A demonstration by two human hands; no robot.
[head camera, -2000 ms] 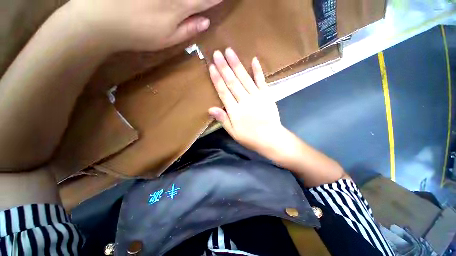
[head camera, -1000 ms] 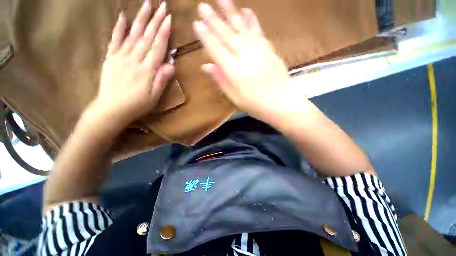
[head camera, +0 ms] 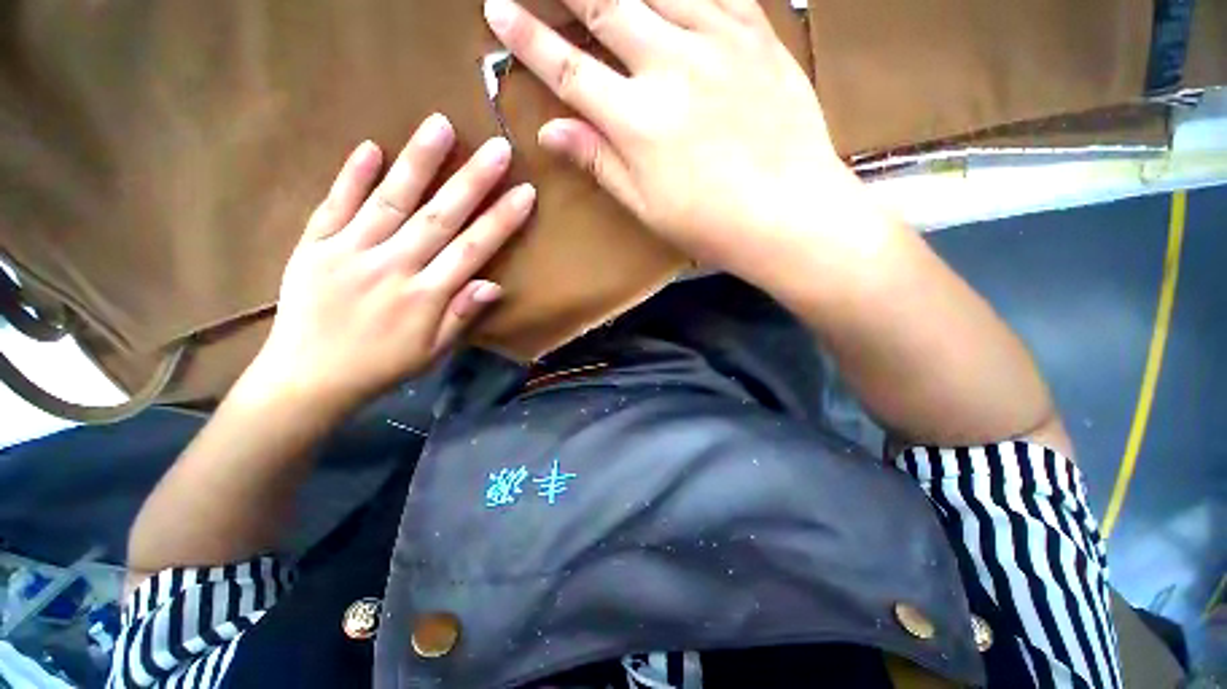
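Observation:
The brown bag body panel (head camera: 202,162) lies flat across the top of the view, its near corner reaching the apron. A notched corner (head camera: 497,74) with pale lining at its rim shows between my hands. My left hand (head camera: 390,269) rests flat on the panel left of the notch, fingers apart, holding nothing. My right hand (head camera: 686,121) lies flat on the panel right of the notch, fingers spread and empty; its upper fingertips reach near the top edge of the view. A black label (head camera: 1169,47) shows at the upper right.
The white table edge (head camera: 982,195) runs along the right below the panels. A brown strap (head camera: 94,404) loops at the left edge. The grey floor with a yellow line (head camera: 1153,364) is at the right. My dark apron (head camera: 673,525) is just below the panel.
My left hand has come down from above the panel to lie flat beside the notch. My right hand has moved up onto the panel right of it. The view has shifted, and the strap now shows.

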